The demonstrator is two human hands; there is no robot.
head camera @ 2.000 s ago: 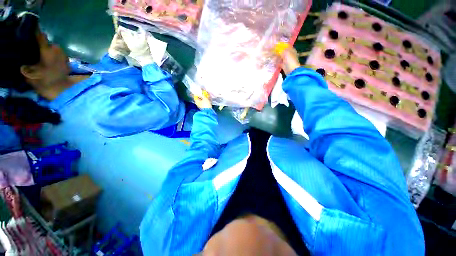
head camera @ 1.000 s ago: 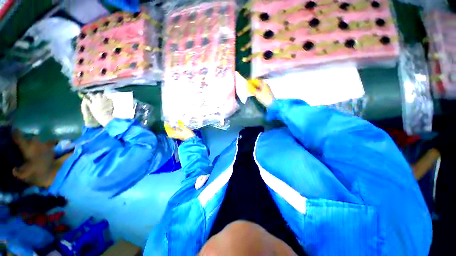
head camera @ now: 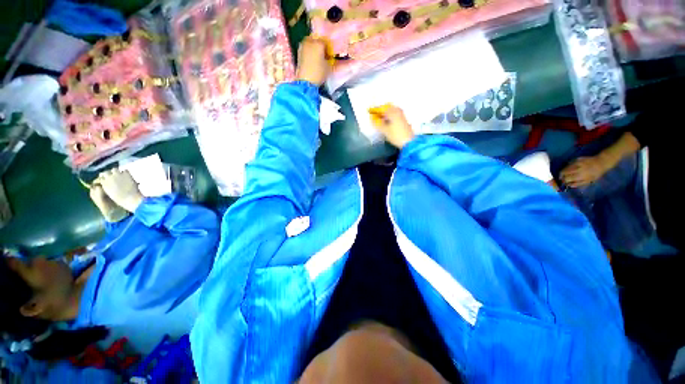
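A pink foam watch tray [head camera: 375,52] holds wristwatches with dark round cases [head camera: 402,19] and gold bands. My left hand [head camera: 314,61], with yellow-orange finger cots, is at the tray's lower left corner, at a dark watch case; I cannot tell whether it grips it. My right hand [head camera: 390,124], also with finger cots, is over the left part of a white paper sheet [head camera: 443,82]; its grip is unclear. A sheet with rows of grey circles [head camera: 488,105] lies partly under the paper. A small white piece [head camera: 329,115] lies near my left wrist.
A plastic-covered pink tray [head camera: 225,67] and another watch tray [head camera: 113,97] lie to the left. A clear strip [head camera: 593,67] and a pink tray [head camera: 653,28] are at right. A gloved neighbour [head camera: 120,191] works at left. Another person's hand [head camera: 584,171] shows at right.
The plastic-covered tray now lies further left, and my left hand has left it for the watch tray's corner. My right hand has moved onto the white sheet. The view has shifted.
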